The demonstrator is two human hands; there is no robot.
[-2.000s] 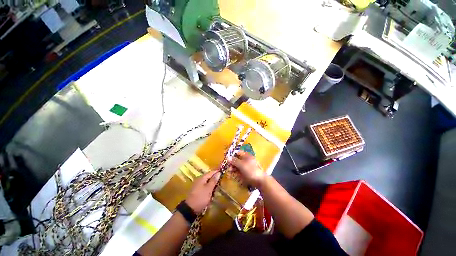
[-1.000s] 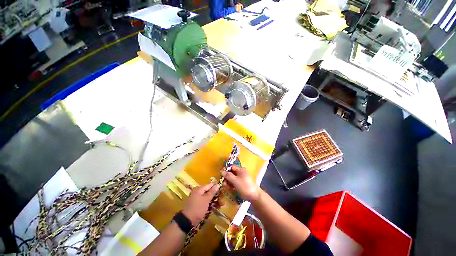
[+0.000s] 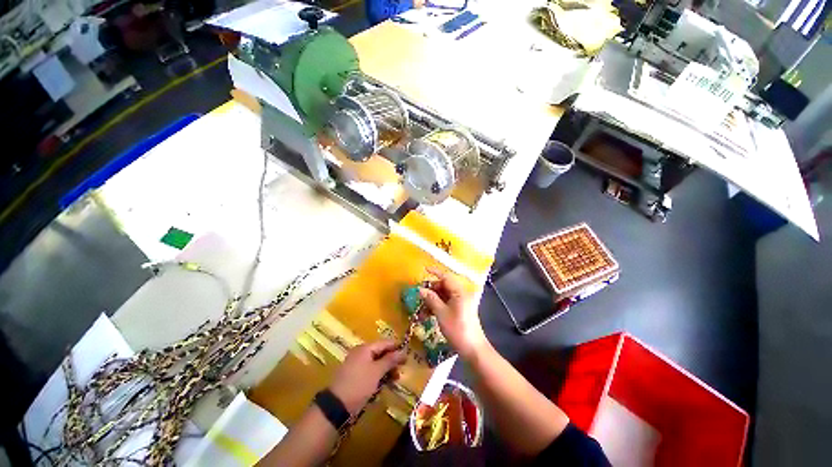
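Observation:
My left hand (image 3: 366, 369) holds a mottled black, cream and brown braided cord over the yellow-brown board (image 3: 360, 290). My right hand (image 3: 447, 313) is ahead and to the right of it, with its fingers at the cord's upper part, beside a green block (image 3: 412, 298); the fingers hide the cord's end. Another dark green item (image 3: 432, 339) lies just below the right hand. Pale strips (image 3: 319, 343) lie on the board left of my hands. A large tangled heap of braided cords (image 3: 155, 378) lies at the left.
A green machine (image 3: 324, 68) with two clear drums stands ahead. A white bucket (image 3: 447, 420) with coloured scraps is at the board's near edge. A red crate (image 3: 598, 378) and a stool with a woven top (image 3: 573, 260) stand on the floor at the right. A blue sleeve shows at the top.
The cord ends that stood up above my right hand no longer show there. More of the green block shows beside the fingers. The camera view has shifted slightly.

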